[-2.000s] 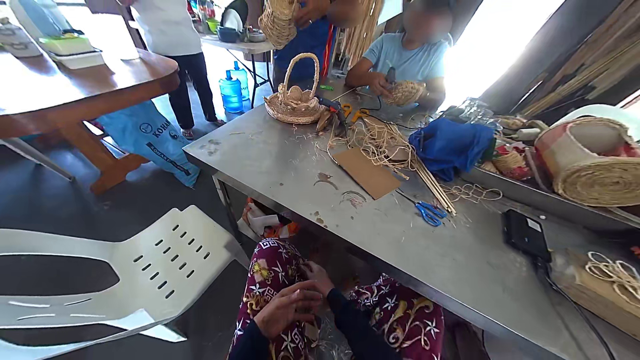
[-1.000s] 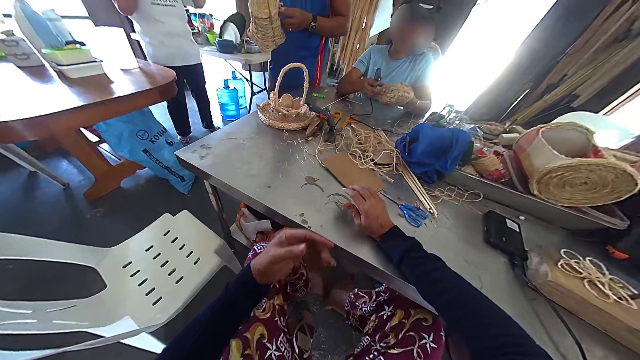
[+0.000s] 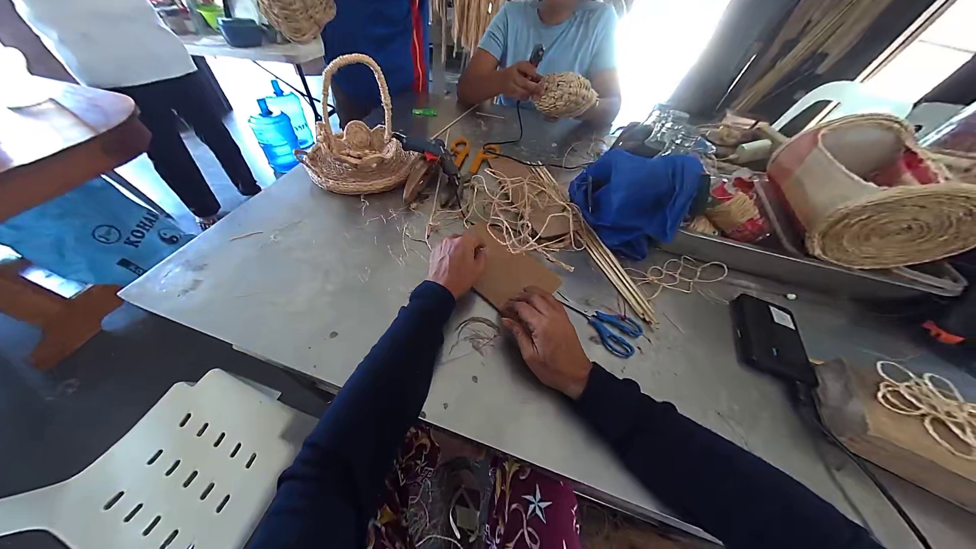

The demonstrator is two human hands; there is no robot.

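A brown cardboard piece [image 3: 512, 268] lies on the grey metal table [image 3: 305, 259]. The fingers of my left hand [image 3: 456, 264] rest on its left edge, and those of my right hand [image 3: 543, 335] touch its near right corner; whether either hand grips it, I cannot tell. Blue-handled scissors [image 3: 614, 332] lie just right of my right hand. Loose natural-fibre cord [image 3: 526, 210] and a bundle of thin sticks [image 3: 602, 255] are beyond the cardboard. Farther back stand a handled woven basket [image 3: 358, 164], orange-handled scissors [image 3: 476, 156] and what looks like a glue gun [image 3: 431, 149].
A blue cloth [image 3: 640, 198] lies beside a metal tray [image 3: 877, 278] with a coiled woven roll [image 3: 900, 221]. A black power bank [image 3: 772, 335] with a cable sits right. Across the table a person holds a woven piece [image 3: 564, 95]. A white plastic chair [image 3: 191, 457] is at lower left.
Both my hands have moved forward from over my lap to the cardboard on the table. The right hand reached the table first; the left followed. The view has moved nearer to the table.
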